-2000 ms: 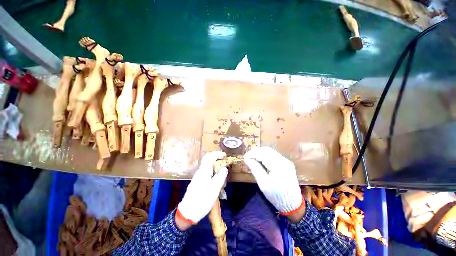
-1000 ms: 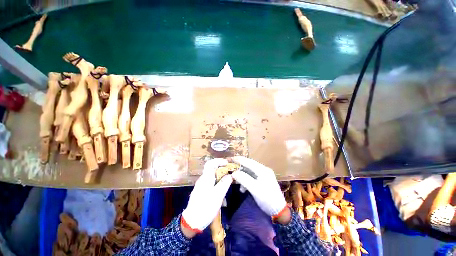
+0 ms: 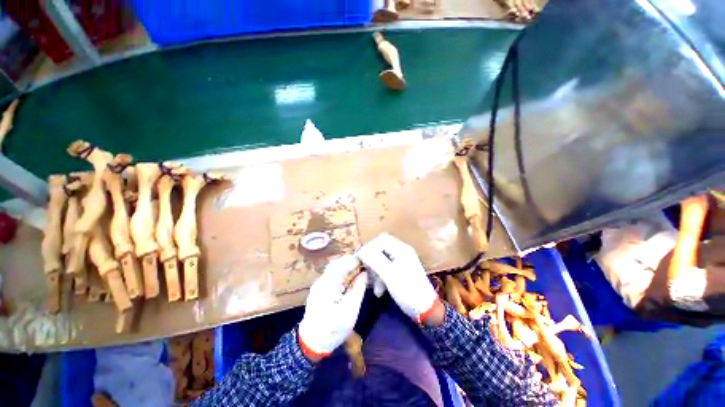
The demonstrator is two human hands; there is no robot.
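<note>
A tan figurine leg (image 3: 354, 354) hangs from my left hand (image 3: 332, 305), its lower part pointing down over my lap. My left hand, in a white glove with a red-orange cuff, is closed around its upper end. My right hand (image 3: 395, 274), gloved the same way, has its fingertips against that end; what they hold, if anything, is hidden. A small whitish oval dish (image 3: 315, 241) sits on the spotted work board (image 3: 288, 265) just beyond my hands.
Several legs with dark straps (image 3: 144, 230) lie rowed at the left of the bench; one (image 3: 469, 199) lies at the right. A leg (image 3: 389, 62) is on the green belt (image 3: 215, 95). A blue bin of legs (image 3: 584, 342) is below right. A shiny hood (image 3: 604, 119) stands right. A person's arm (image 3: 690, 246) shows far right.
The view has swung right, so bench things sit further left in the picture. My left hand now covers more of the leg's upper end, and my right fingers have shifted against it.
</note>
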